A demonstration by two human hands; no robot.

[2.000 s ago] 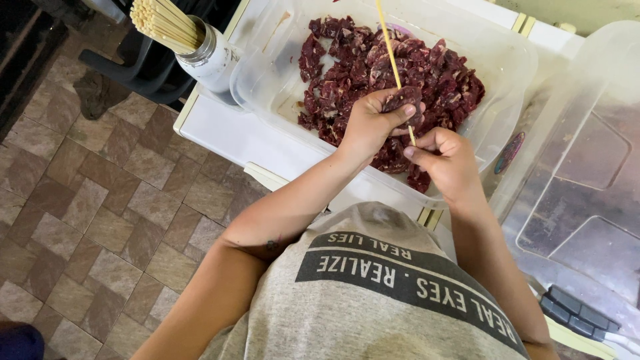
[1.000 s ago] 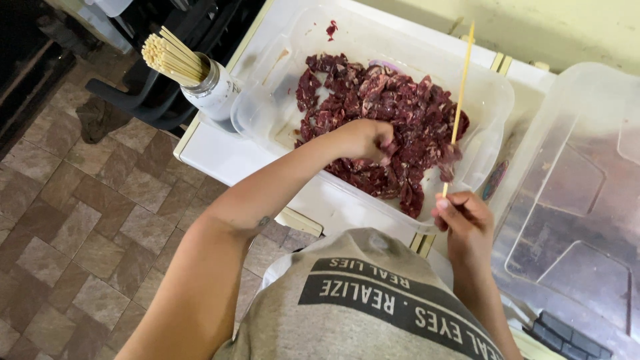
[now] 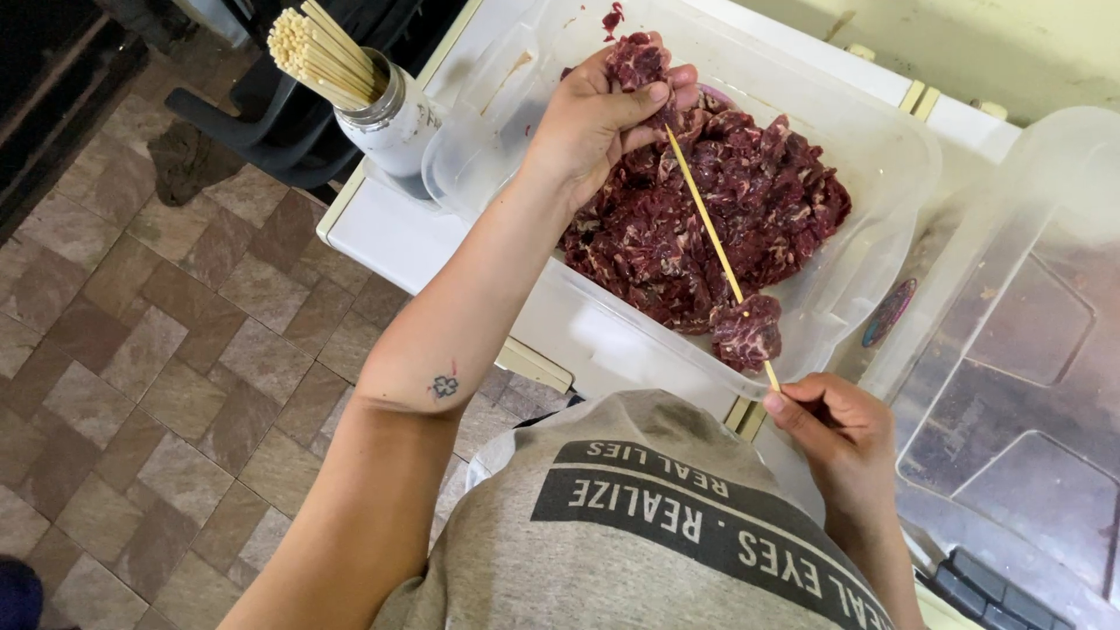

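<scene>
My left hand (image 3: 612, 109) holds a piece of raw red meat (image 3: 637, 63) between thumb and fingers, over the far left part of a clear plastic tub. The pointed tip of a wooden skewer (image 3: 703, 210) is at the lower edge of that hand; whether it pierces the held meat I cannot tell. My right hand (image 3: 831, 416) pinches the skewer's near end at the tub's front rim. Another piece of meat (image 3: 747, 332) is threaded on the skewer close to my right fingers. Beneath the skewer, a heap of cut raw meat (image 3: 643, 254) lies in the tub (image 3: 884, 166).
A jar (image 3: 394, 127) full of wooden skewers (image 3: 328, 61) stands left of the tub on the white surface (image 3: 389, 232). A large clear plastic lid or container (image 3: 1032, 350) is at the right. Dark chair parts (image 3: 254, 131) are beyond the tiled floor (image 3: 201, 350).
My left hand has risen from the meat heap with a piece of meat in it. The skewer, upright over the tub's right side a second ago, now slants left with its tip at my left hand.
</scene>
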